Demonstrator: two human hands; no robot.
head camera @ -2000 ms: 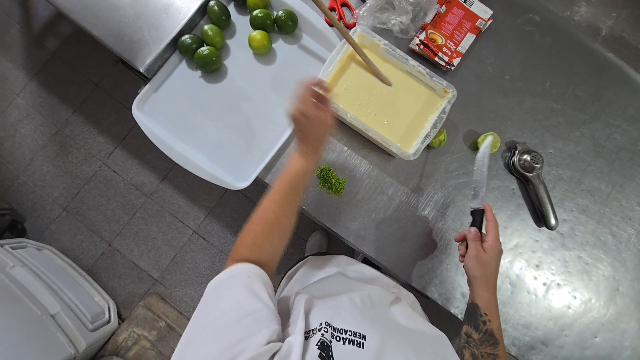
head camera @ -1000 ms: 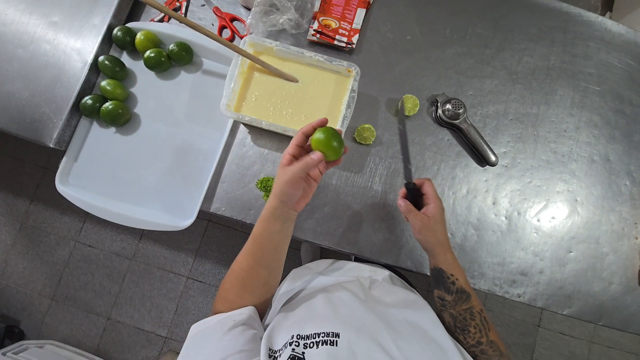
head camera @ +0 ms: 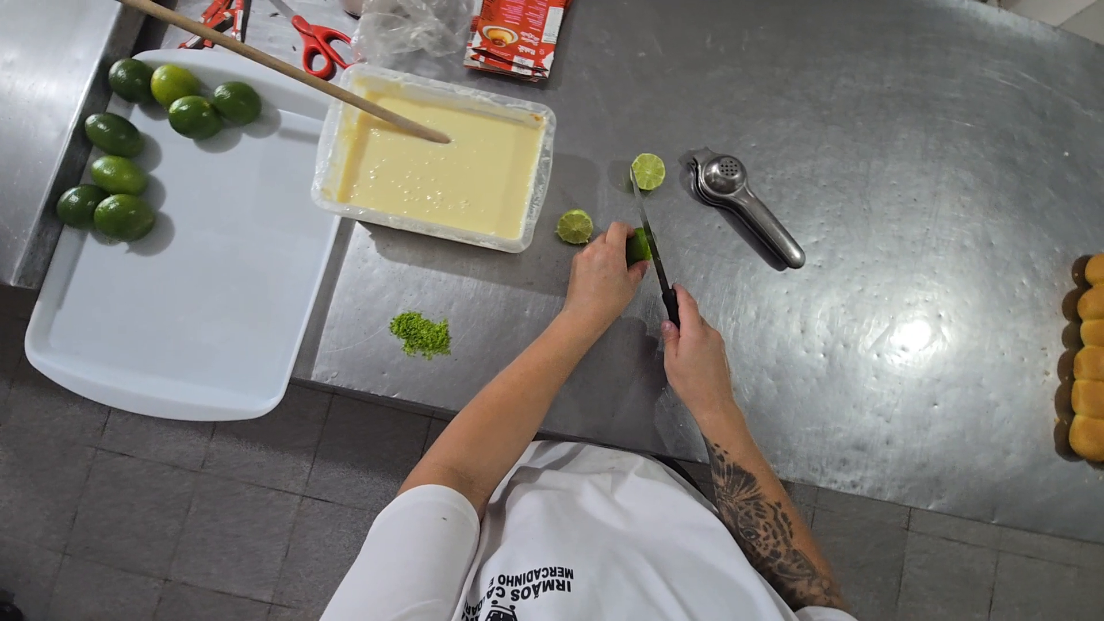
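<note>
My left hand [head camera: 604, 272] holds a green lime [head camera: 638, 247] down at the steel table, its fingers hiding part of the fruit. In my right hand [head camera: 697, 358] is the black handle of a knife [head camera: 657, 250], whose blade lies along the lime's right side; whether it has cut in I cannot tell. Beyond the blade's tip rests a cut lime half [head camera: 648, 172], cut face up. Another lime half [head camera: 574, 227] lies just left of the held lime. A metal citrus squeezer [head camera: 746, 207] lies to the right, its handles together.
A plastic tub [head camera: 431, 235] of pale yellow cream holds a wooden stick [head camera: 293, 73]. Several whole limes [head camera: 125, 217] sit on a white tray [head camera: 181, 345] at left. Green zest [head camera: 421, 334] lies near the table's front. Red scissors [head camera: 319, 47], red packets [head camera: 515, 39] and bread rolls [head camera: 1091, 371] are around.
My left hand reached toward the tray, then held a lime up beside the tub, and is now down at the table with it. The knife has come alongside the lime. The view has shifted.
</note>
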